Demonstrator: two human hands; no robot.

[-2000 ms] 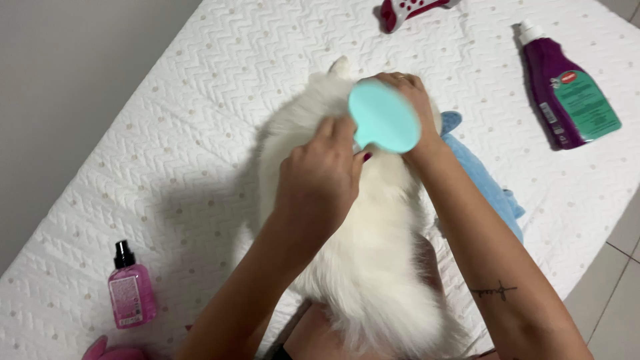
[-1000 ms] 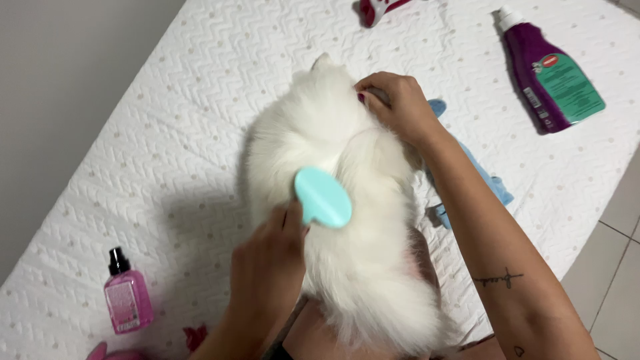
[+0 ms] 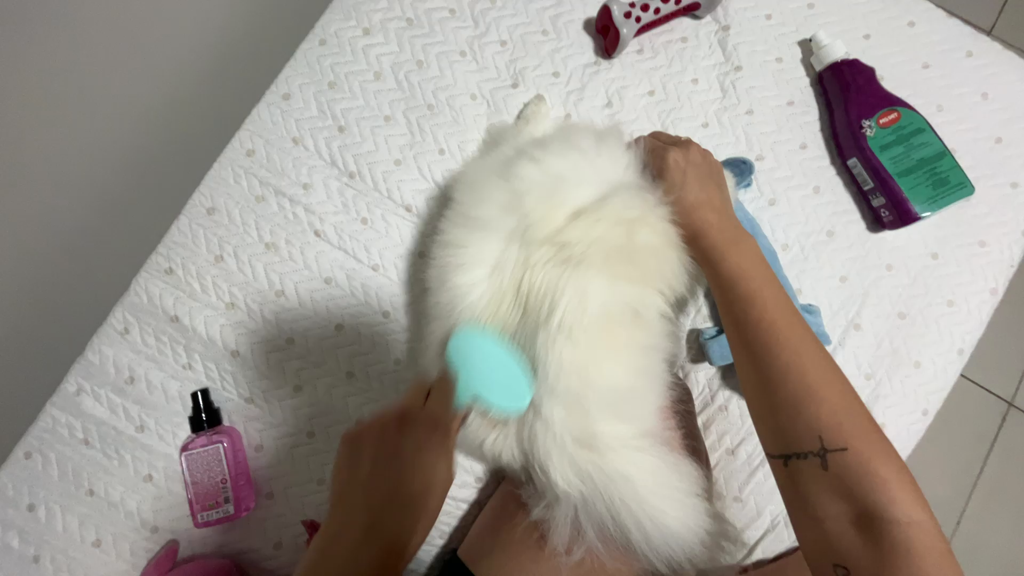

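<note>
A fluffy white animal (image 3: 568, 264), its fur long, lies on the quilted white bedding with its tail end over my legs. My left hand (image 3: 400, 456), blurred, grips a turquoise oval-headed brush (image 3: 490, 370), whose head rests against the fur low on the animal's left-hand side in the view; its bristles are hidden. My right hand (image 3: 684, 180) is at the far right side of the animal, fingers curled into the fur near its front. What those fingertips hold is hidden. The animal's face is out of sight.
A purple and green bottle (image 3: 892, 144) lies at the upper right. A blue plush toy (image 3: 768, 248) is partly behind my right forearm. A bone-shaped toy (image 3: 648, 20) lies at the top. A pink spray bottle (image 3: 216, 472) and a pink object (image 3: 192, 564) are at lower left.
The brush in my left hand has moved from near my right hand at the animal's front down towards its rear. My right hand stays by the animal's front.
</note>
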